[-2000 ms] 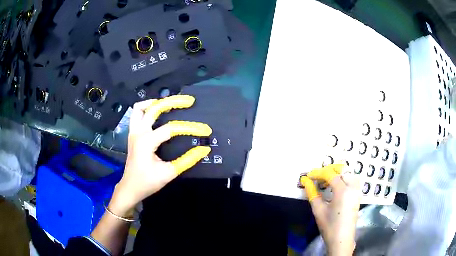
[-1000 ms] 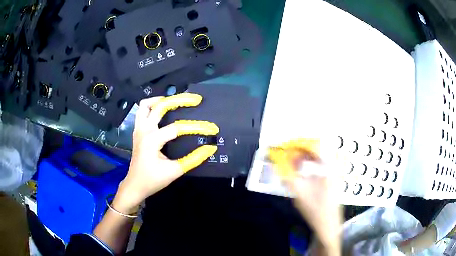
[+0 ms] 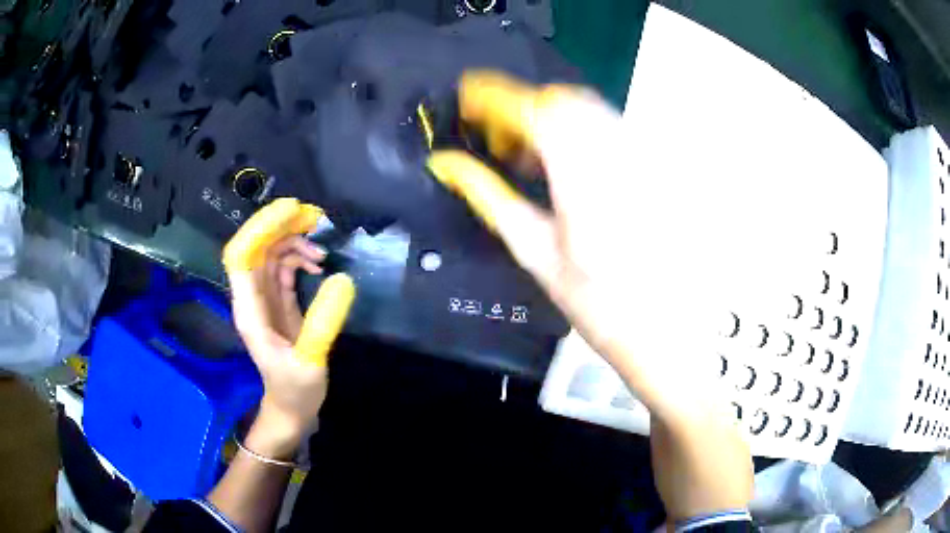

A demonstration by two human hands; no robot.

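Note:
My left hand (image 3: 281,297), with yellow finger cots, is empty with fingers curled and apart, at the front edge of the cards. My right hand (image 3: 531,167) is blurred, over the card heap ahead. Its cotted thumb and fingers are at a blurred black insert card (image 3: 359,130), which they seem to hold; a gold ring part (image 3: 424,123) shows nearly edge-on by the fingertips. A blank insert card (image 3: 474,286) with white icons and a round hole lies below my right forearm. The white parts tray (image 3: 729,177) lies right, with dark ring parts in its lower right pockets.
Finished cards (image 3: 130,172) with gold rings overlap at the left and ahead. Stacked trays (image 3: 901,302) stand beyond the single tray. A dark device (image 3: 883,78) lies at the back right. A blue stool (image 3: 167,401) is at lower left. Pale sleeves show at both sides.
My right hand has moved from the tray to the upper left, over the card heap. My left hand has moved left and let go of the cards. A card is now blurred beside my right hand.

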